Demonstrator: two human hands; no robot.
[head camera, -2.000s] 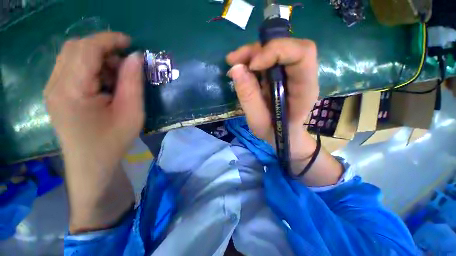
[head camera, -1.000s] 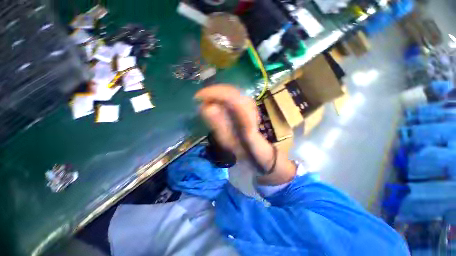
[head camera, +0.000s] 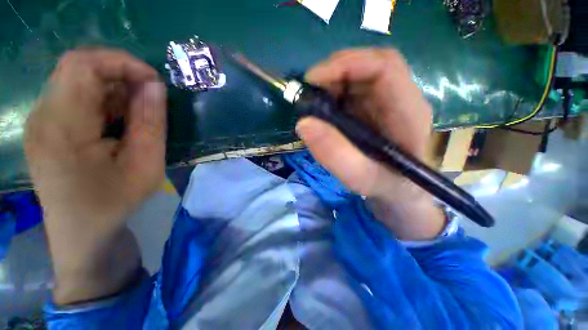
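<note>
A small dark circuit board (head camera: 195, 63) with silver and white patches lies on the green mat in front of me. My left hand (head camera: 106, 122) is just left of it, blurred, thumb and forefinger curled close together; whether it holds anything thin cannot be seen. My right hand (head camera: 371, 116) is shut on a black soldering iron (head camera: 387, 153). Its silver collar and thin tip point left, and the tip ends a little right of the board, apart from it.
Two white pouch cells (head camera: 376, 14) lie at the mat's far side. A tangled dark pile (head camera: 469, 14) and a tan-brown container (head camera: 530, 20) are at the far right. A yellow-green wire (head camera: 540, 98) hangs by the bench edge. Open cardboard boxes (head camera: 499, 151) stand below.
The view swung to the right and came back. The iron, upright at first, now slants with its tip towards the board. My left hand shows farther left in the picture.
</note>
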